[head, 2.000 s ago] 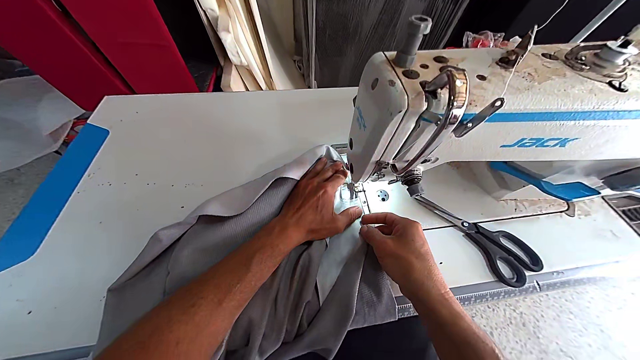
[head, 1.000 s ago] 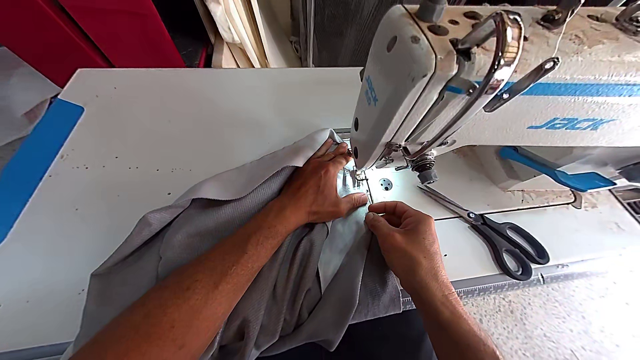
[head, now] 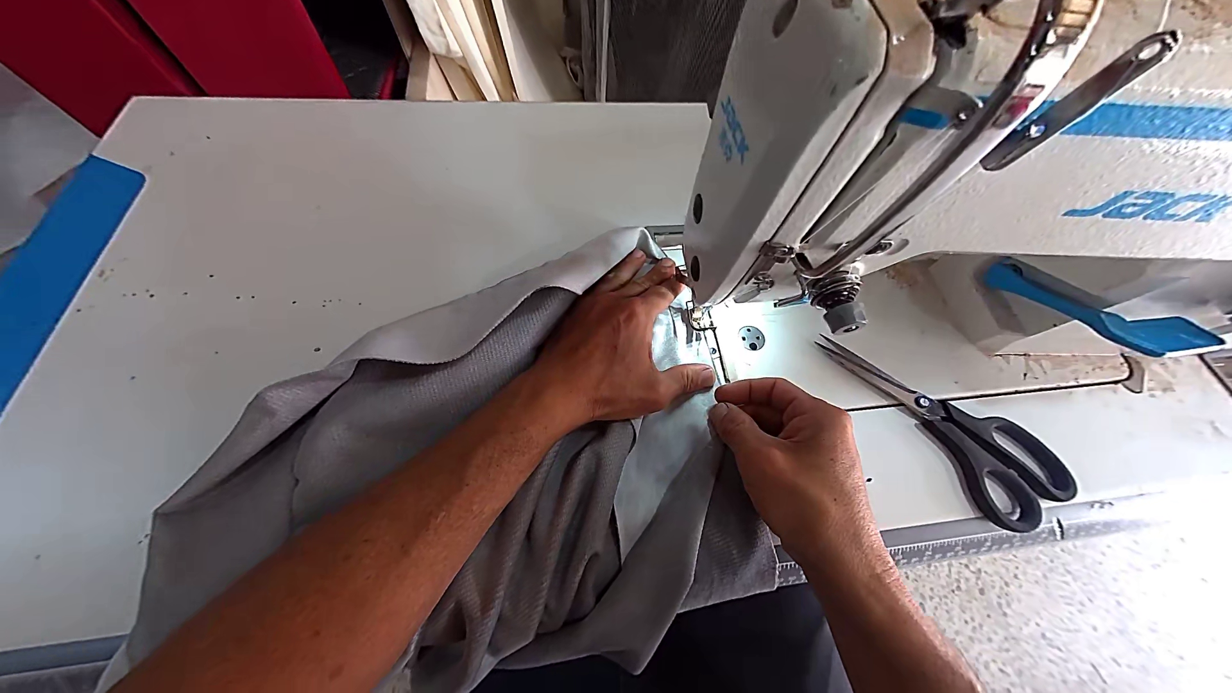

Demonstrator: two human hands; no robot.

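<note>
Grey fabric (head: 433,404) lies bunched over the left of the machine bed and hangs past the front table edge. My left hand (head: 626,346) presses flat on it with fingers spread, just left of the presser foot (head: 700,316) of a white Jack sewing machine (head: 789,125). Thumb and forefinger of my right hand (head: 794,443) pinch the fabric's edge in front of the foot, close to my left thumb. The machine's lamp lights this spot. The needle tip cannot be made out.
Black-handled scissors (head: 929,409) lie partly open to the right of my right hand, blades toward the machine. A blue knee-shaped lever (head: 1107,313) sticks out under the machine arm. A measuring scale (head: 972,544) runs along the front edge of the white table (head: 241,221).
The view has come closer to the machine. Both hands keep nearly the same places on the fabric beside the presser foot, and the scissors lie as before.
</note>
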